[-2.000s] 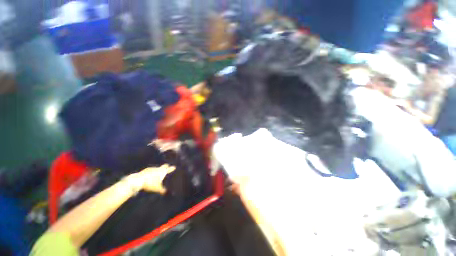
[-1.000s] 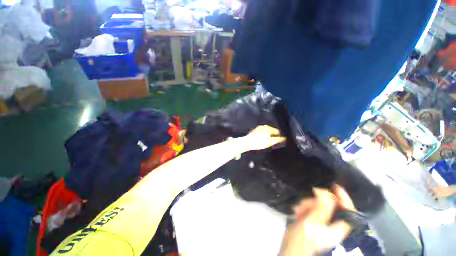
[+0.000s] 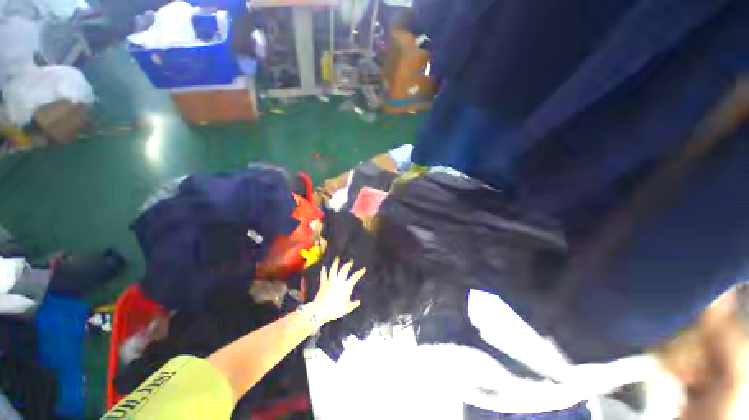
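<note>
My left hand (image 3: pixel 337 291) is at the centre, fingers spread, over black cloth at the left end of the white table (image 3: pixel 386 381). It holds nothing. The black plastic bag (image 3: pixel 468 221) lies on the table to the right of this hand. A large dark navy garment (image 3: pixel 567 156) fills the upper right, close to the camera. A blurred hand (image 3: pixel 714 361) at the lower right edge, cut off, seems to be my right hand; its fingers and what it holds cannot be made out.
At the left stands a red plastic basket (image 3: pixel 121 344) with black cloth and a navy garment heap (image 3: pixel 218 230) on top. Red-orange plastic (image 3: pixel 291 246) lies beside the heap. A blue bin (image 3: pixel 185 61) on a cardboard box stands on the green floor (image 3: pixel 287 139) behind.
My left hand has moved left and off the black bag, and its fingers have spread. The navy garment now covers more of the right side. The right hand has moved to the lower right edge.
</note>
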